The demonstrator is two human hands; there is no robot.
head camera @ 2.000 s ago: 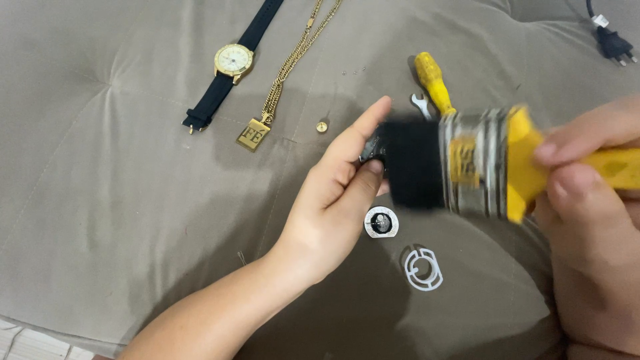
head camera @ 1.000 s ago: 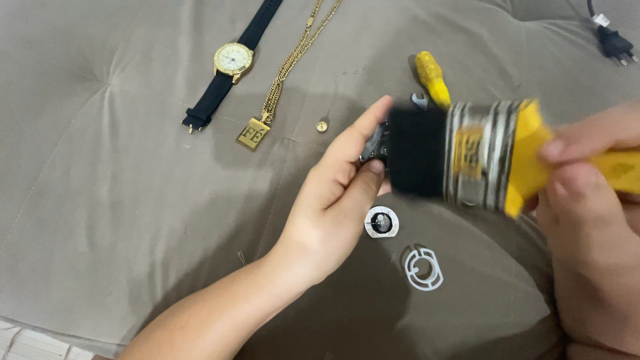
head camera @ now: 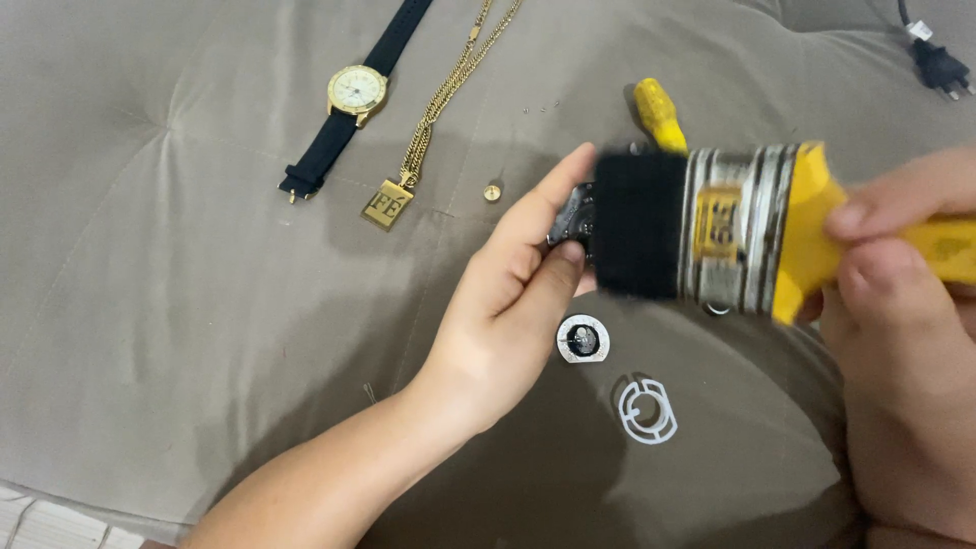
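My left hand (head camera: 507, 305) pinches a small dark metal watch case (head camera: 573, 217) between thumb and fingers; its right part is hidden behind black bristles. My right hand (head camera: 892, 252) grips the yellow handle of a wide paintbrush (head camera: 720, 229) with a metal ferrule, its bristles over the case. Just below my left fingertips a round watch movement (head camera: 583, 338) lies on the grey fabric. Lower right of it is a white plastic spacer ring (head camera: 648, 412). A yellow-handled tool (head camera: 659, 114) is partly covered by the brush.
A gold watch with a black strap (head camera: 357, 90) lies at the upper left, beside a gold chain with a rectangular pendant (head camera: 387, 204). A small round gold part (head camera: 492, 193) and several tiny screws (head camera: 543, 109) rest nearby. A black power plug (head camera: 939, 67) is at the upper right.
The brush has shifted slightly down in the view, and the open-end wrench seen earlier beside the yellow-handled tool is now mostly hidden behind it. My left hand keeps its hold.
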